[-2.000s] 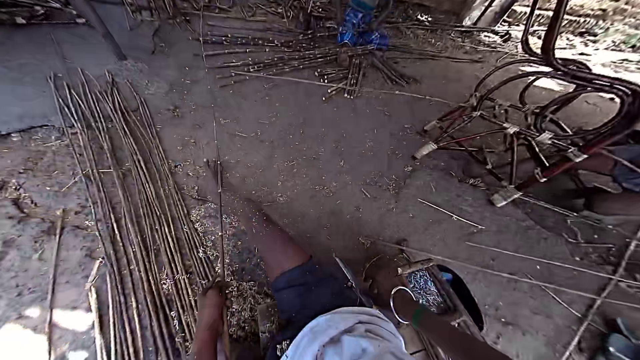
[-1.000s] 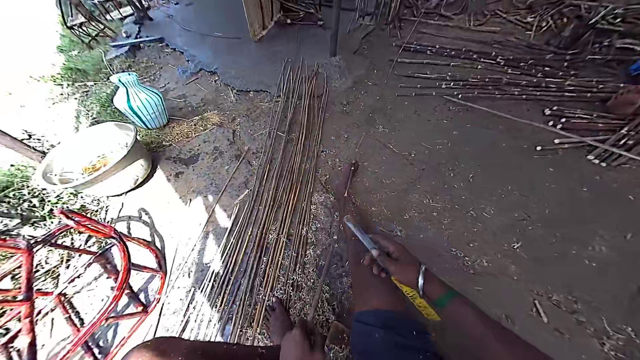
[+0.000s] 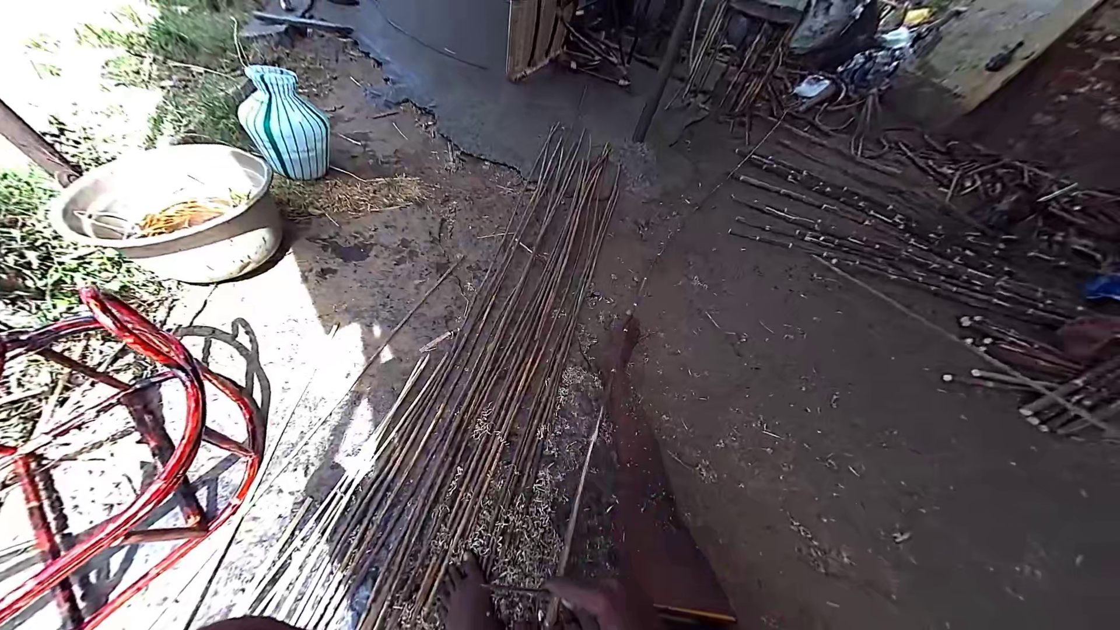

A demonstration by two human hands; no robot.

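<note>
My right hand (image 3: 595,602) is at the bottom edge, partly cut off. It appears closed around a knife; a thin dark edge shows left of the fingers and a strip of yellow handle (image 3: 696,614) to their right. A long thin cane (image 3: 582,481) runs from beside my fingers up along my outstretched leg, past the foot (image 3: 626,328). My left hand is outside the view. Left of the cane lies a spread bundle of long thin canes (image 3: 507,367), with my other foot (image 3: 470,595) at its lower end among pale shavings (image 3: 525,525).
A red-brown bent-cane frame (image 3: 188,420) stands at left. Behind it are a whitish basin (image 3: 197,249) with fibrous strips and a striped blue-green pot (image 3: 284,127). Thicker sticks (image 3: 875,236) lie at right. A post (image 3: 665,79) rises beyond the canes.
My right hand, with the knife held up over my leg a second ago, is now low at the bottom edge. My left hand has left the view. The view has swung left since the first frame.
</note>
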